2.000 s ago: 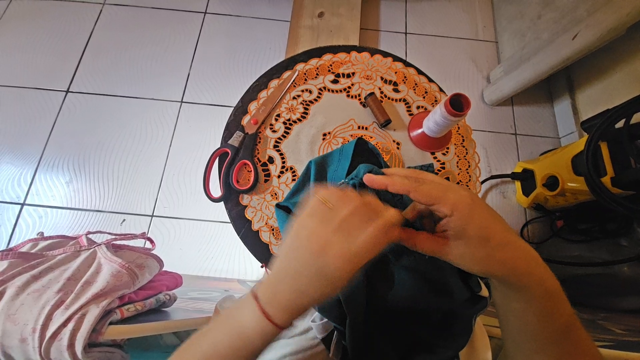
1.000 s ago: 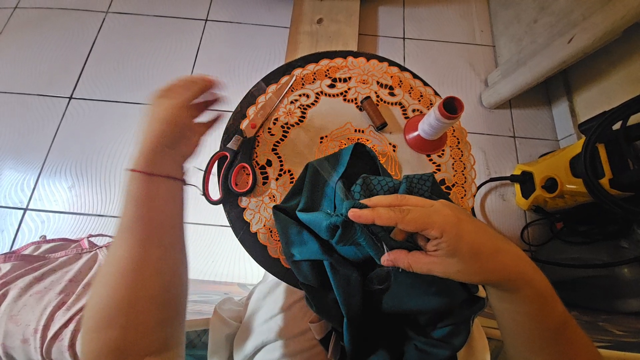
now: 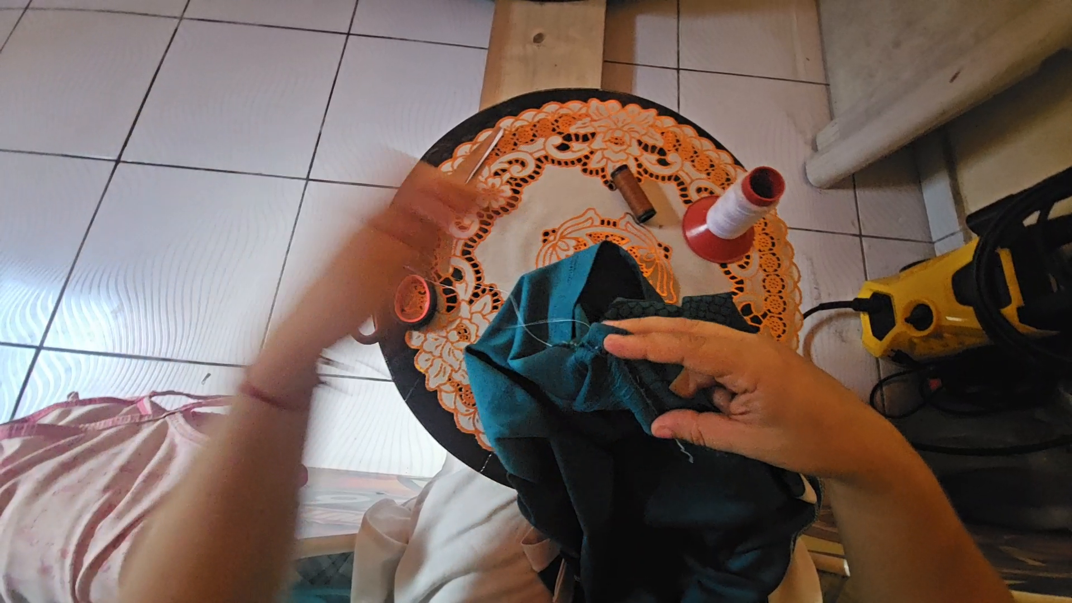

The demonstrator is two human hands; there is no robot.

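Observation:
Dark teal fabric (image 3: pixel 544 377) lies over the near part of a round table and down over my lap. My right hand (image 3: pixel 737 385) pinches a gathered seam of it, with a dark patterned piece beside the fingers. A fine white thread (image 3: pixel 544 322) loops over the fabric to the left of that seam. My left hand (image 3: pixel 427 209), blurred, is above the table's left edge; whether it holds a needle or thread cannot be told. It hides most of the scissors, whose blade (image 3: pixel 486 155) and one handle loop (image 3: pixel 415 299) show around it.
An orange and white cutwork tablecloth (image 3: pixel 544 201) covers the round table. On it are a brown thread spool (image 3: pixel 632 193) and a white thread cone (image 3: pixel 734 213) on a red base. A yellow machine (image 3: pixel 938 297) with black cables stands right; pink cloth (image 3: pixel 109 477) lies lower left.
My left hand was over the fabric two seconds ago, was out over the floor tiles at the left one second ago, and is now above the table's left edge. My right hand stays at the seam.

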